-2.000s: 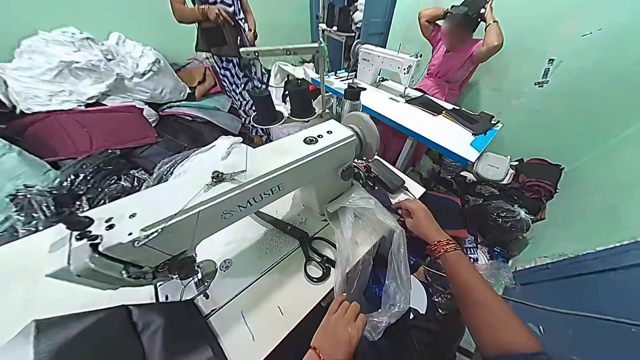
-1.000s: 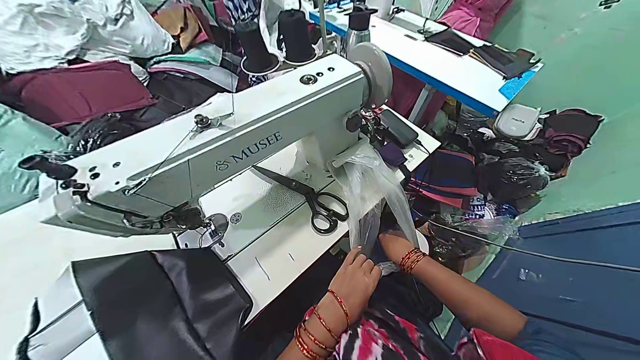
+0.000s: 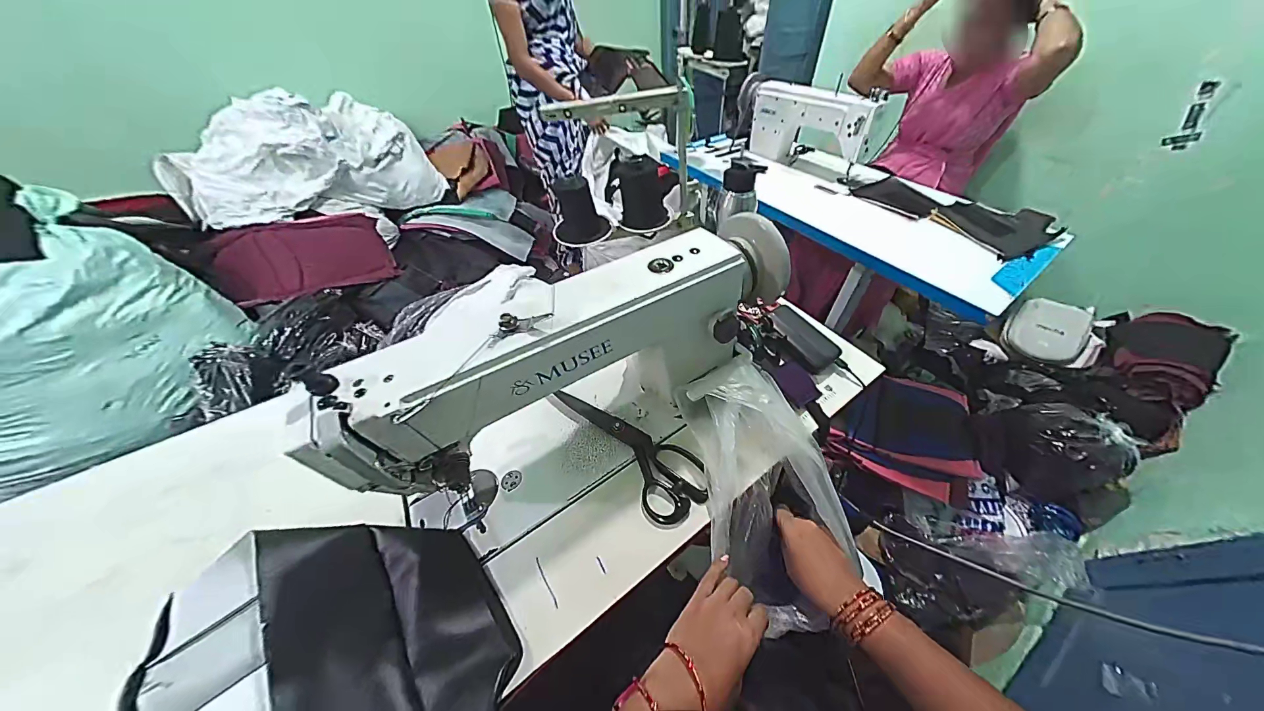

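Note:
A clear plastic bag (image 3: 736, 425) hangs over the front edge of the sewing table, with something dark in its lower part. My left hand (image 3: 713, 617) holds the bag's near side, its index finger stretched along the plastic. My right hand (image 3: 815, 558) reaches in at the bag's right side, fingertips hidden by plastic and dark material. Black-handled scissors (image 3: 647, 449) lie left of the bag, beneath the arm of a white Musee sewing machine (image 3: 553, 355). Black fabric (image 3: 385, 612) lies at the table's near left, in front of the needle.
Behind stands a second sewing machine (image 3: 810, 118) on a blue-edged table (image 3: 889, 232), with a person in pink beside it. Another person stands at the back, handling dark fabric. Thread cones (image 3: 640, 193) stand behind my machine. Fabric heaps (image 3: 306, 257) lie left; wrapped bundles (image 3: 1057, 449) lie right.
The view has tilted back up since one second ago. My right hand has moved from beside the bag's lower end into its right side. The bag hangs more spread out than a second ago.

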